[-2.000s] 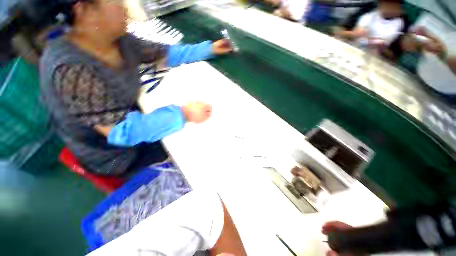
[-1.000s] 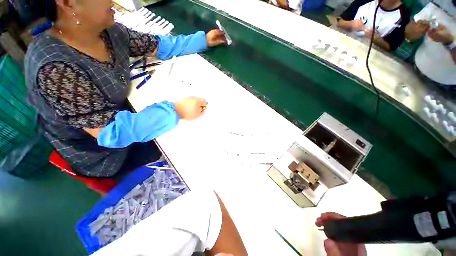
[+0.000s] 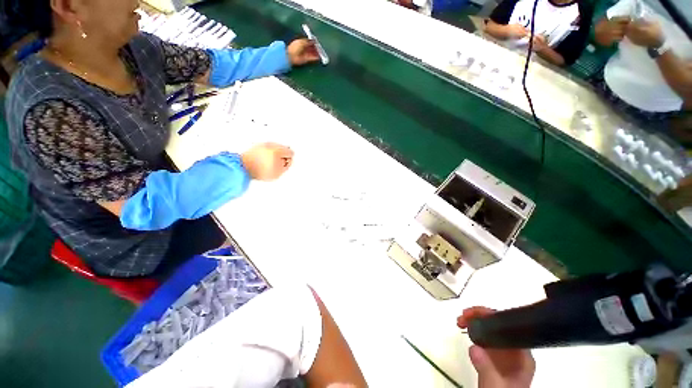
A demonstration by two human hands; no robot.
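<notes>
A thick black electric screwdriver (image 3: pixel 561 318) with pale labels lies across the lower right, its thin tip pointing left. My right hand (image 3: pixel 502 360) is around its front end, with fingers showing above and below the body. No handle part can be made out at the tip. My left arm in a white sleeve comes in at the bottom centre; its forearm runs down out of the picture and the left hand is cut off. A grey-white screw feeder (image 3: pixel 485 216) with an open dark top and brassy mechanism stands on the bench beyond my right hand.
A seated worker (image 3: pixel 91 144) with blue sleeves is at the left, holding a white handle (image 3: pixel 315 44). A blue bin (image 3: pixel 190 311) of pale pieces is beside my left arm. A green rod (image 3: pixel 431 362) lies on the bench. A green conveyor (image 3: pixel 425 129) runs beyond; a black cable hangs above.
The whole view has shifted, so the bench, feeder and neighbour appear further left and slightly higher. The picture is sharper than two seconds ago. My right hand stays on the screwdriver.
</notes>
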